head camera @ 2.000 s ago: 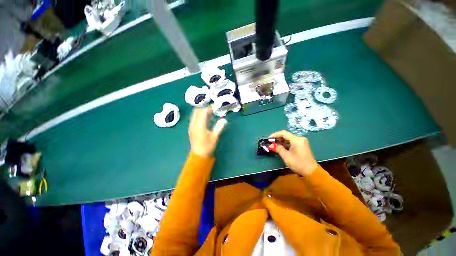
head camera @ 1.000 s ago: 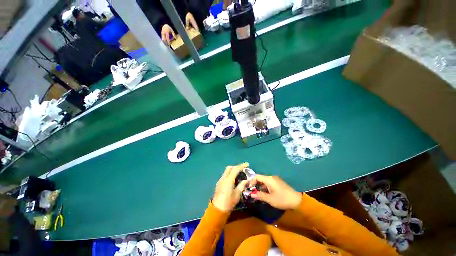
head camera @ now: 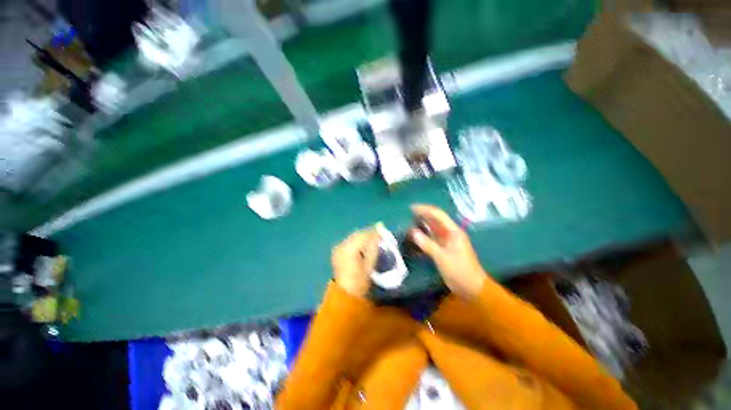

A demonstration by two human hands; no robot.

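The frame is blurred. My left hand (head camera: 354, 261) holds a white housing (head camera: 389, 276) with a dark centre, above the bench's front edge. My right hand (head camera: 450, 248) is just to the right of it, thumb and fingers curled around something small and dark (head camera: 422, 229), probably the LED board; a touch between it and the housing is not clear. The black electric screwdriver (head camera: 413, 60) hangs upright in front of the screw feeder (head camera: 397, 156). Several white housings (head camera: 319, 168) lie left of the feeder. Clear rings (head camera: 489, 180) are piled right of it.
Green bench (head camera: 184, 256) with a pale rail (head camera: 184, 170) behind. A blue bin (head camera: 147, 376) of housings is below at left. The lower carton (head camera: 681, 312) is below at right; the upper carton (head camera: 641, 120) stands at the bench's right end. A grey post (head camera: 276, 68) rises behind the housings.
One housing has left the group beside the feeder and is now in my left hand. My hands came together, then moved slightly apart. The camera view has shifted.
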